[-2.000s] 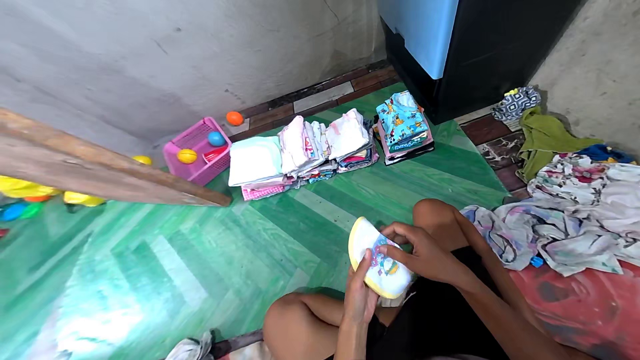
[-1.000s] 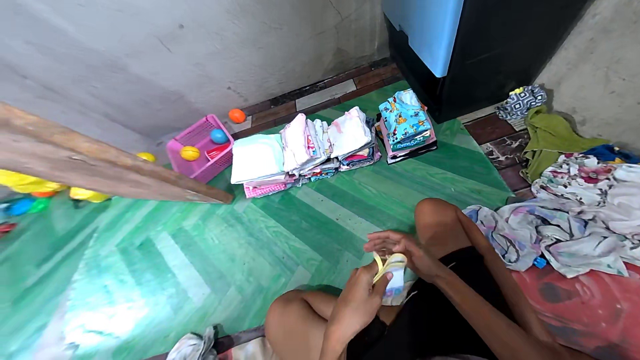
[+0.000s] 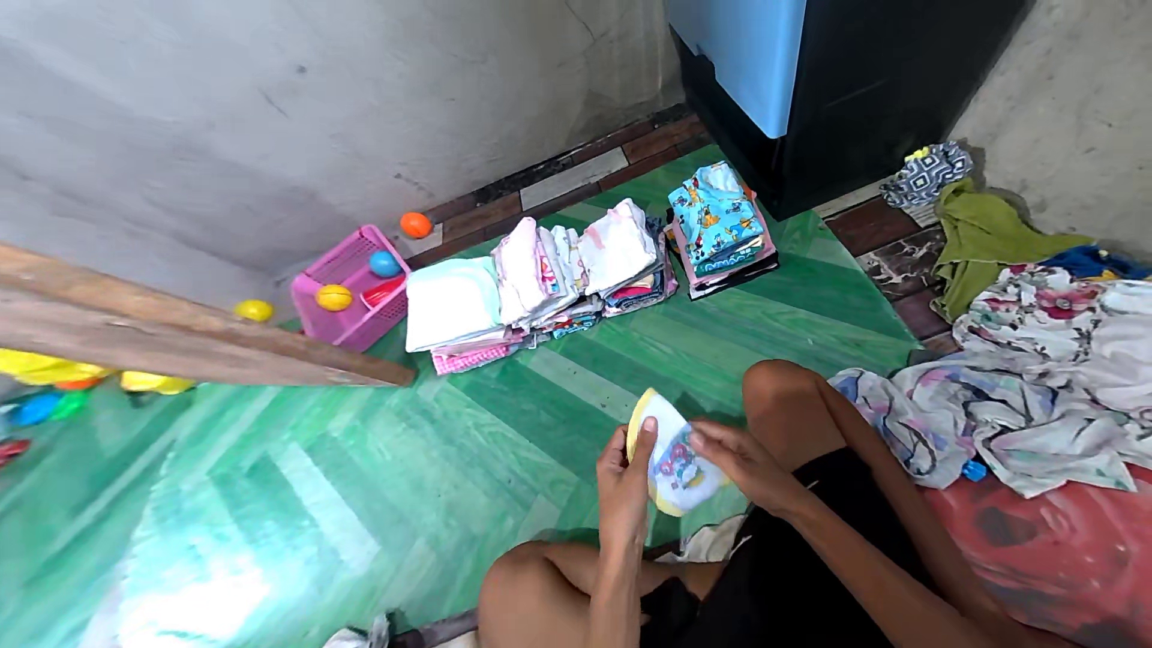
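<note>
A small white cloth item with yellow edging and a coloured print (image 3: 679, 463), perhaps a folded bib, is held up above my crossed legs. My left hand (image 3: 627, 463) grips its left side, with the thumb on the front face. My right hand (image 3: 733, 454) pinches its upper right edge between thumb and fingers. Beyond my hands, stacks of folded white and pink cloths (image 3: 454, 304) stand side by side on the green floor. To their right is a separate pile topped by a blue printed garment (image 3: 715, 216).
A pink plastic basket (image 3: 349, 324) holds balls; an orange ball (image 3: 416, 225) lies beside it. A wooden beam (image 3: 207, 333) juts in from the left. Loose clothes (image 3: 1017, 396) are heaped at the right, near a black cabinet (image 3: 900, 81).
A second ago the cloth item was seen edge-on, curled between my hands, with my right hand over its top. Now its printed face is spread toward the camera.
</note>
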